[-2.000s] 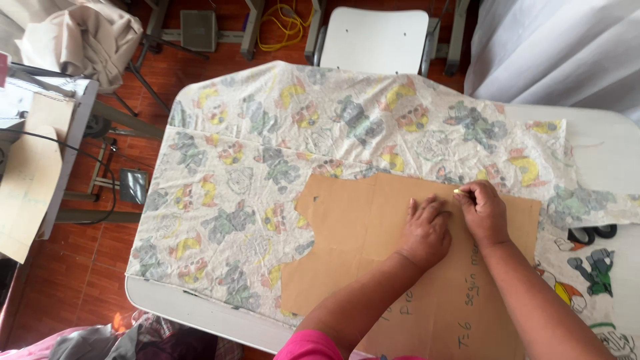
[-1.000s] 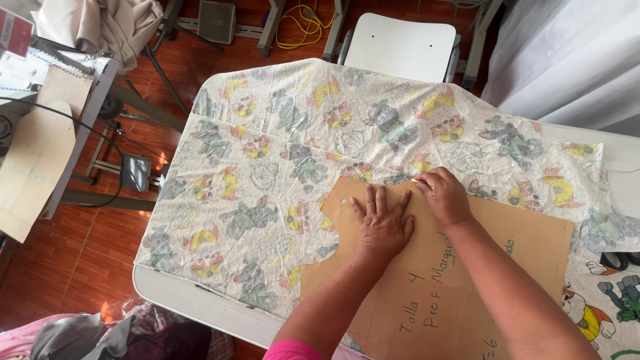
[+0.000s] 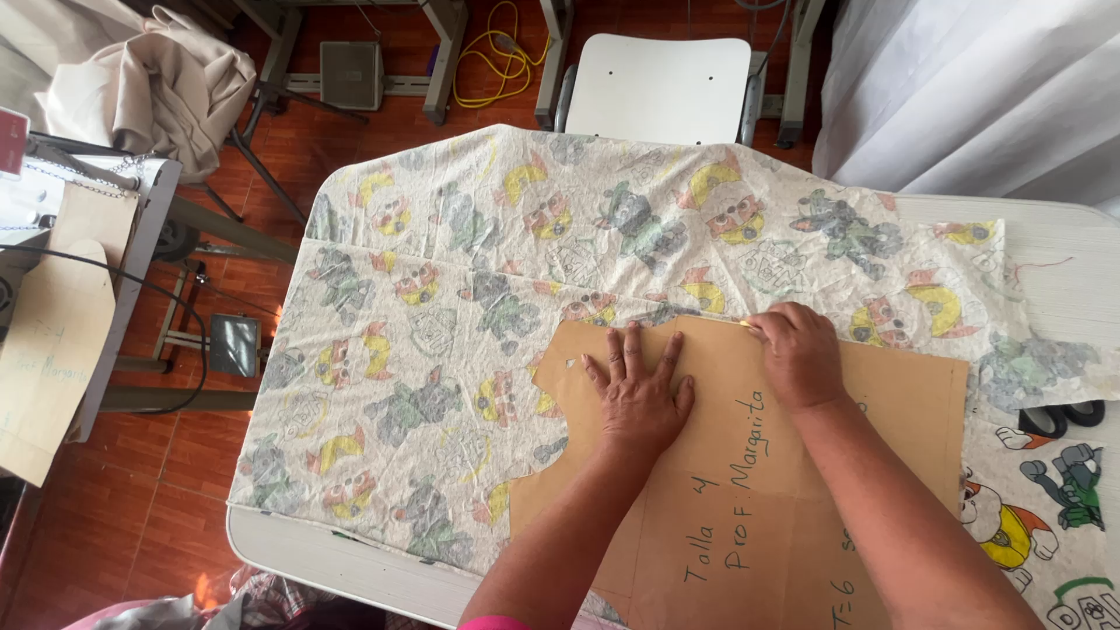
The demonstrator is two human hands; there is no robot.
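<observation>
A brown paper sewing pattern point(image 3: 735, 455) with handwriting lies on a cream fabric printed with cartoon dogs point(image 3: 420, 350), which is spread over a white table. My left hand point(image 3: 639, 385) rests flat on the pattern near its upper left edge, fingers spread. In my right hand point(image 3: 796, 354) a small pale yellow piece, perhaps tailor's chalk point(image 3: 746, 324), is pinched at the pattern's upper edge. Most of that piece is hidden by the fingers. Black scissor handles point(image 3: 1063, 418) show at the right, partly under the fabric.
The white tabletop point(image 3: 1050, 223) shows at the right. Behind it stand a white chair point(image 3: 661, 87) and a yellow cord point(image 3: 503, 66) on the floor. At the left, another table holds a pale pattern piece point(image 3: 52, 350). A white curtain point(image 3: 971, 96) hangs at the upper right.
From two seconds ago, my right hand has moved left along the pattern's upper edge, then back right since one second ago. The left hand has moved toward the pattern's upper left edge.
</observation>
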